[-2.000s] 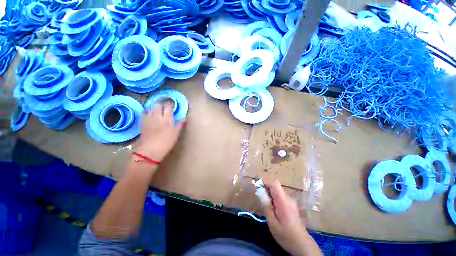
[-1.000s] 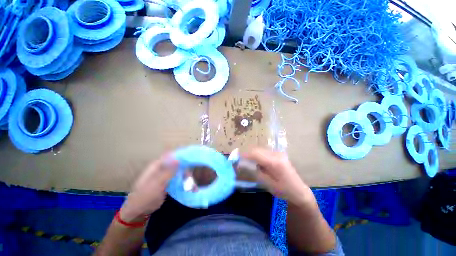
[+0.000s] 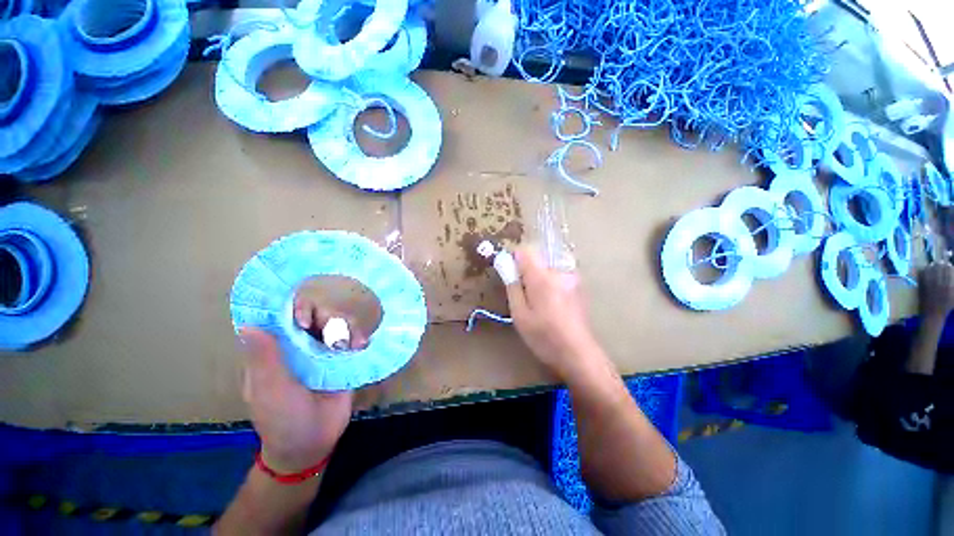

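Observation:
My left hand [image 3: 298, 403] holds a light-blue pleated covered ring [image 3: 392, 304] up over the bench's front edge. A white-covered fingertip shows through the ring's open centre. My right hand [image 3: 549, 304] has its white-covered fingertip at the white glue spot [image 3: 485, 248] on the brown stained glue pad [image 3: 445, 288]. A thin blue cord piece [image 3: 486, 315] trails to the left from below my right fingers. The grip on it is hidden from view.
Collared rings [image 3: 63, 277] stand at the left. A ring cluster [image 3: 418, 141] lies behind the pad, near a white bottle [image 3: 493, 40]. A cord pile [image 3: 680, 63] is at the back. Right-hand rings [image 3: 680, 251] lie near another person's arm [image 3: 929, 314]. A blue bin [image 3: 675, 403] is below.
My left hand has taken a ring from the left side and brought it before me. My right hand has moved forward from the bench edge onto the pad. The view has shifted.

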